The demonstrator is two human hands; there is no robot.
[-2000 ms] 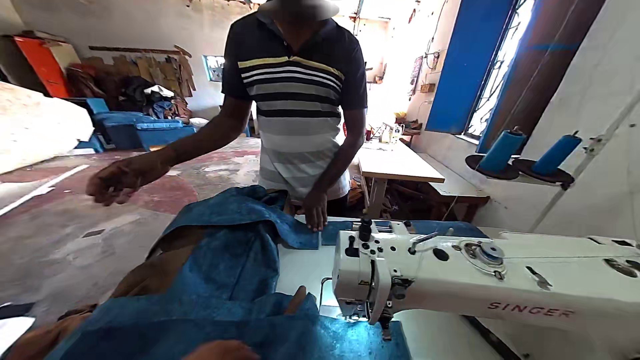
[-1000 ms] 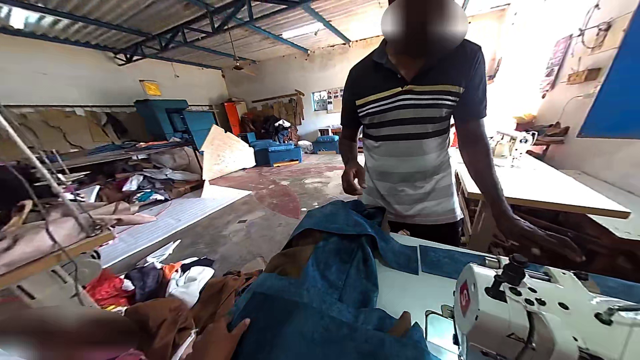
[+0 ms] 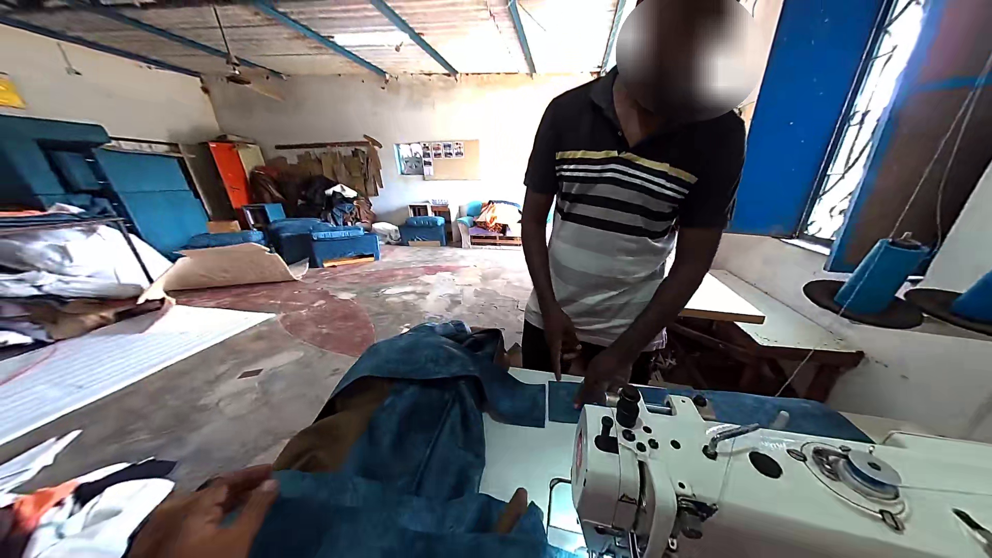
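Note:
My left hand [image 3: 213,511], at the lower left, grips the edge of a blue, suede-like fabric piece [image 3: 422,430] with a brown underside. What looks like a finger of my right hand [image 3: 511,510] shows at the fabric's right end; the rest is hidden. Just right of it stands a white Singer sewing machine [image 3: 744,480], its lit needle area partly cut off by the frame's bottom. Beyond the machine head, a co-worker's hand [image 3: 604,376] touches a separate blue strip [image 3: 564,401], while the other hand [image 3: 559,337] points down near the fabric's end.
A co-worker [image 3: 620,209] in a striped shirt stands behind the machine table [image 3: 515,457]. Blue thread cones [image 3: 883,271] stand at the right. White, orange and black cloth scraps [image 3: 101,504] lie at lower left. Blue upholstered seats [image 3: 341,242] stand farther back.
The co-worker's two hands have come together near the blue strip; one second ago they were apart. The view has swung left and then back right.

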